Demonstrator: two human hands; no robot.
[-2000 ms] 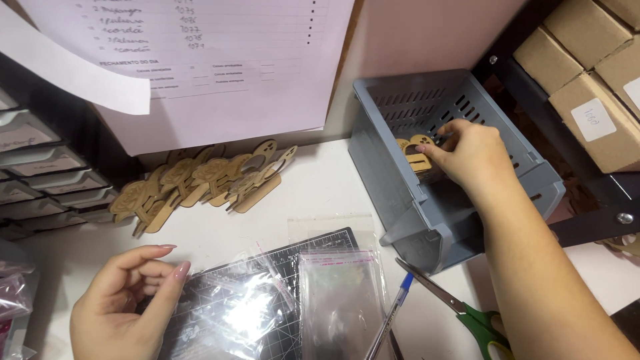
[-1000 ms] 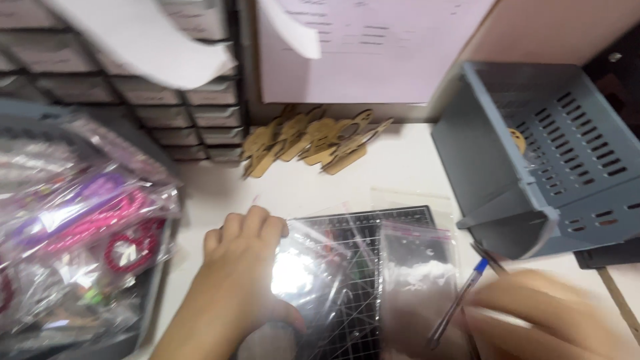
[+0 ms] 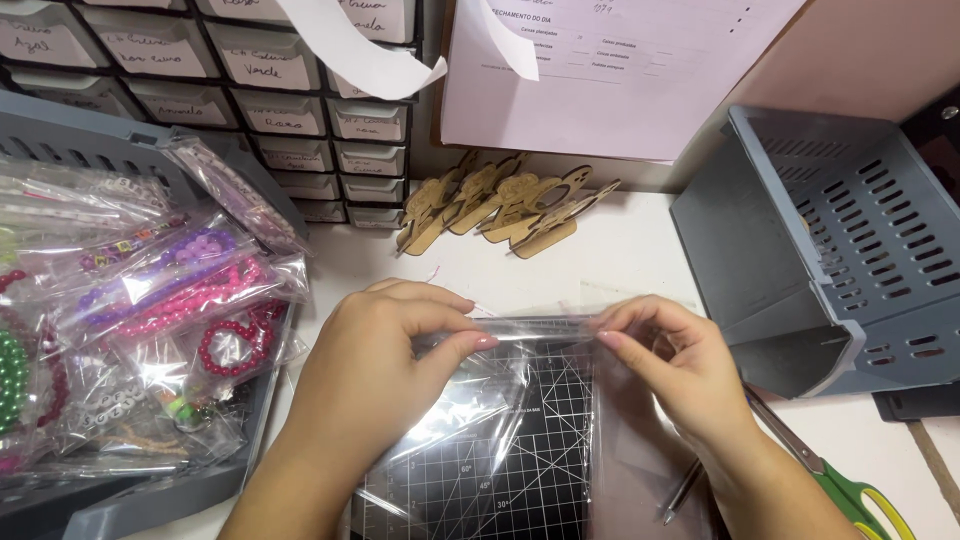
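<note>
A clear plastic bag is stretched above a black cutting mat with a white grid. At its upper left edge my left hand pinches the film between thumb and fingers. My right hand pinches the upper right end of the same edge. More clear film lies on the right part of the mat, partly behind my right hand. Beside my right wrist are a pen and scissors with green and yellow handles, each partly hidden.
A grey bin of bagged bead strings stands at left. Labelled small drawers rise behind it. Several wooden cut-out figures stand near the wall, below a clipboard sheet. A grey slotted basket is at right.
My right hand has left the grey basket, where it held a wooden piece two seconds ago, and now grips the bag's edge. My left hand has taken hold of the other end. The view has swung left.
</note>
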